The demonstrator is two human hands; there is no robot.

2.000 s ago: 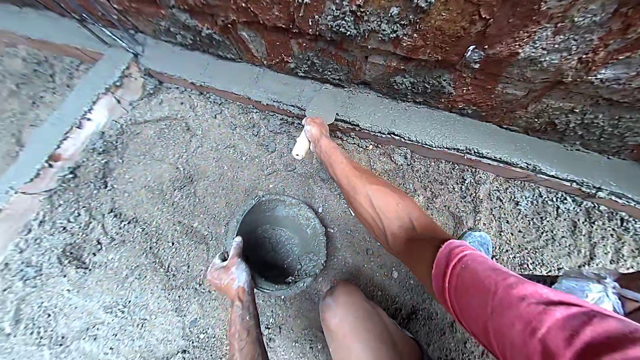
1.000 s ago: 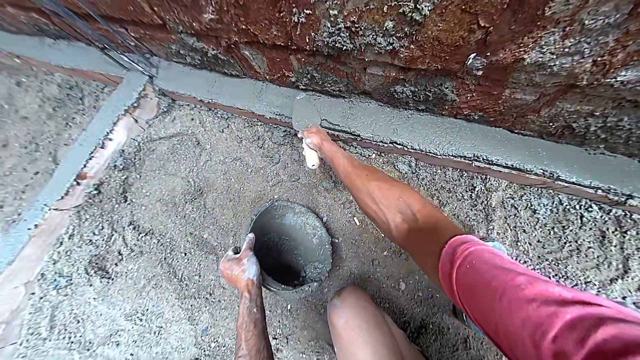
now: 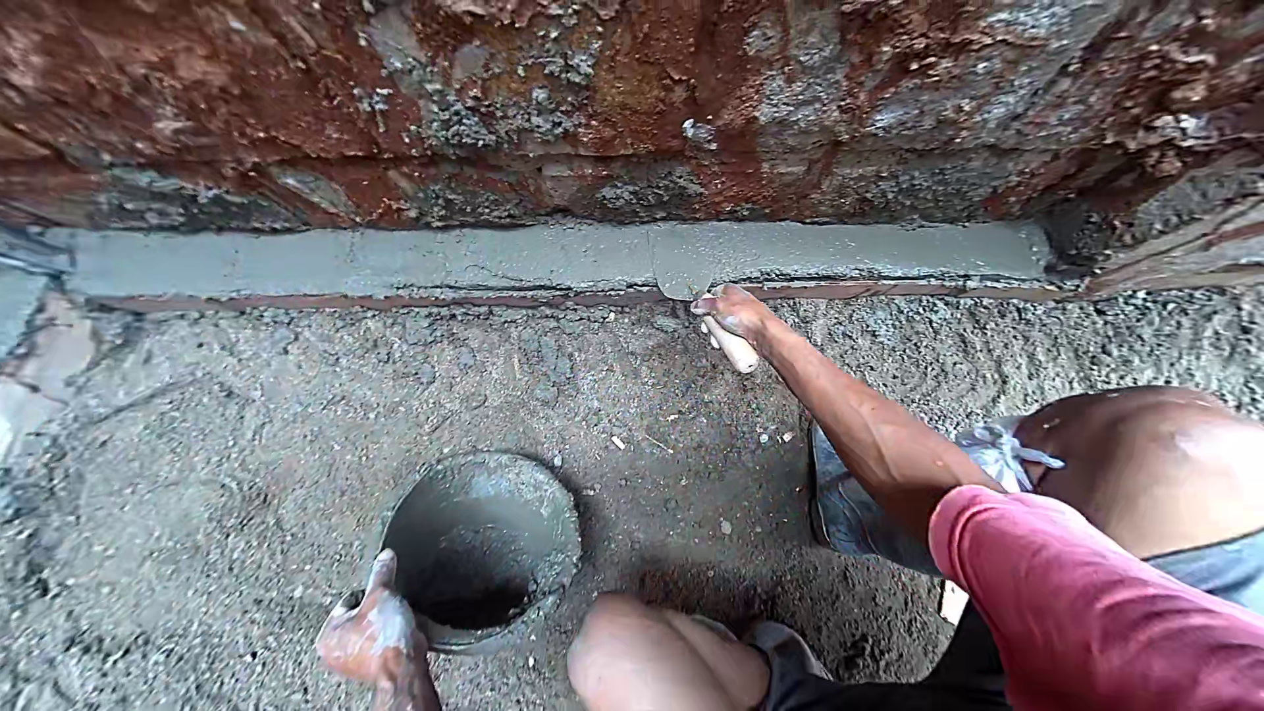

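Observation:
My right hand grips the pale handle of a trowel, whose cement-coated blade lies on a strip of wet grey mortar along the foot of the wall. Below and to the left, my left hand is closed on the rim of a round mortar bucket, thumb up at its edge. The bucket is tilted, with grey mix coating its inner wall and a dark hollow low inside. Mortar smears cover the fingers of my left hand.
A rough red and grey wall rises behind the strip. Gritty ground lies in front. Another mortar-topped ledge meets the strip at the left, near metal bars. My bent knees are close to the bucket; a tied pale plastic bag is at the right.
The view has shifted to the right along the wall, so its right-hand corner now shows. The trowel has moved right along the strip. Both hands keep their hold.

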